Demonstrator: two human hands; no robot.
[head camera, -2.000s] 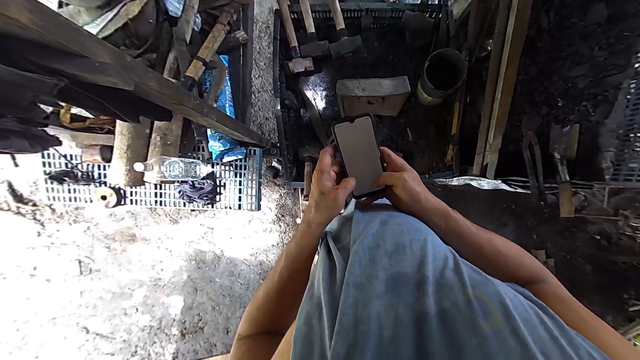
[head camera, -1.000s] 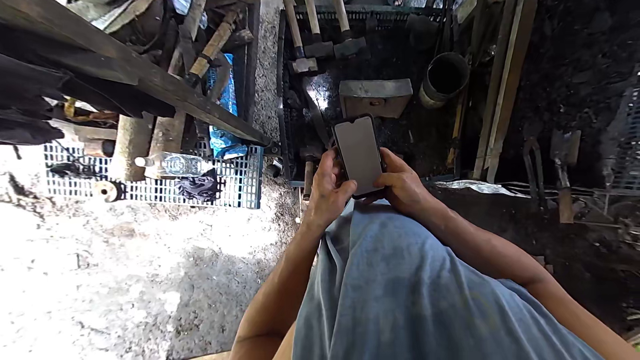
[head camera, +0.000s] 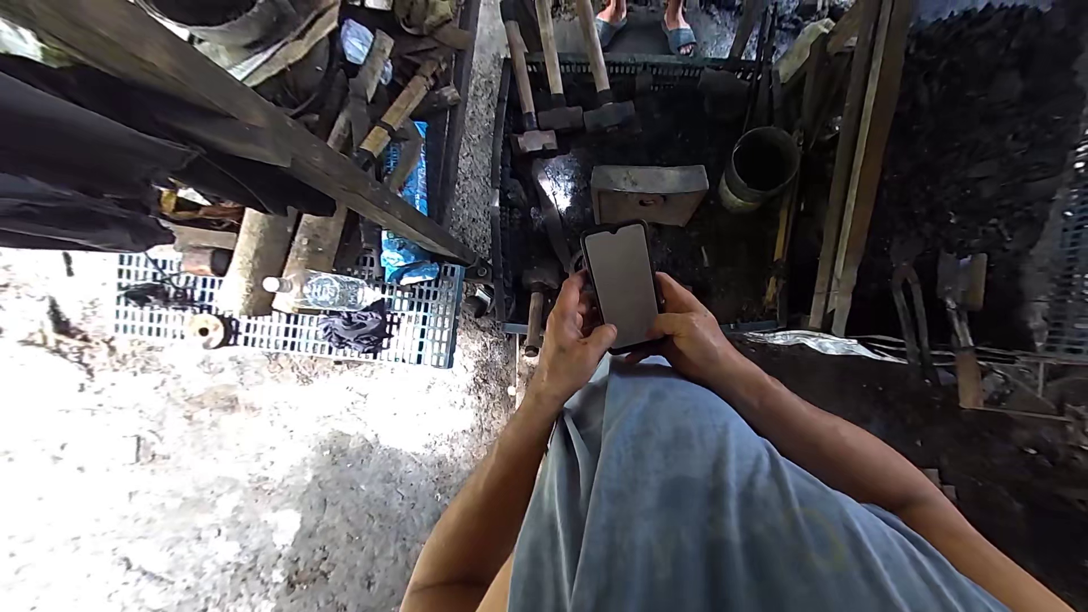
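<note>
A smartphone (head camera: 625, 285) in a dark case is held upright between my two hands, its screen plain grey. My left hand (head camera: 571, 340) grips its left edge, thumb at the lower left corner. Around the lower right edge, my right hand (head camera: 687, 327) is closed, thumb over the side. Just beyond the phone lies an anvil-like metal block (head camera: 650, 194). Several long-handled hammers, among them a sledgehammer (head camera: 609, 115), rest farther off to the left of the block. To the block's right stands a metal pipe or can (head camera: 759, 168).
On the left, a plastic crate (head camera: 425, 327) bears a clear plastic bottle (head camera: 327, 290) and a dark cloth (head camera: 355, 327). A wooden beam (head camera: 340, 174) slants above it. Planks (head camera: 858, 170) and tongs (head camera: 911, 314) are at the right. A person's feet in sandals (head camera: 680, 38) show at the top.
A person's sandalled feet are now in view at the top, where the earlier frames do not show them. My hands and the phone have stayed in place.
</note>
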